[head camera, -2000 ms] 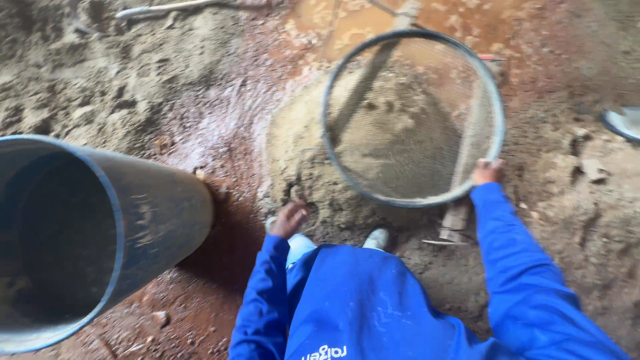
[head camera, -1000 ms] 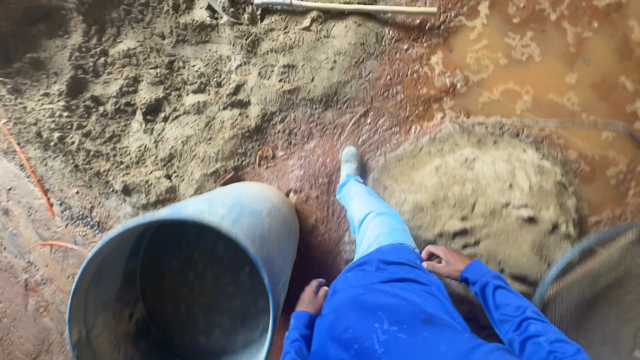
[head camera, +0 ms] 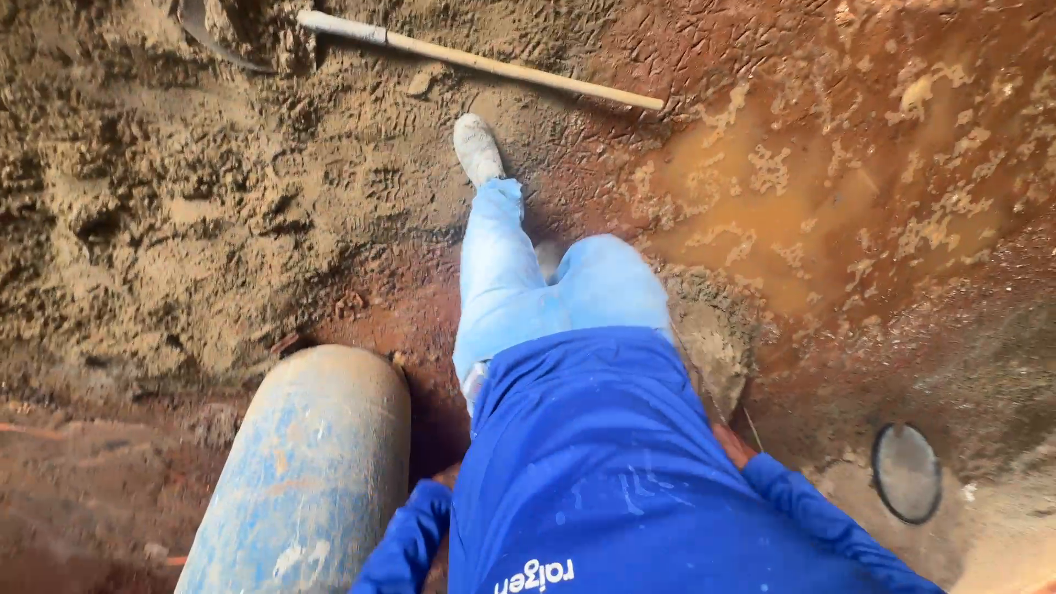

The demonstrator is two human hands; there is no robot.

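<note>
My left hand [head camera: 446, 476] hangs at my left side, mostly hidden by the blue sleeve and shirt, near the scuffed blue drum [head camera: 309, 470]. At my right side, my right hand [head camera: 733, 446] shows only in part beside the shirt, close to a thin line. Its fingers are hidden, so its grip cannot be told. Ahead of my outstretched foot, a long-handled tool with a wooden handle [head camera: 528, 73] lies on the soil. Part of a sand pile [head camera: 711, 334] shows beyond my right hip.
Muddy orange water [head camera: 759, 214] pools at the right. Rough, churned soil [head camera: 148, 223] covers the left. A curved metal blade [head camera: 219, 41] lies at the top left. A round, dark-rimmed object [head camera: 907, 473] is at the lower right.
Two seconds ago my right hand held a large round sieve; one second ago it was apart from it. The sieve no longer shows. My legs have moved toward the wooden handle, and the view has shifted.
</note>
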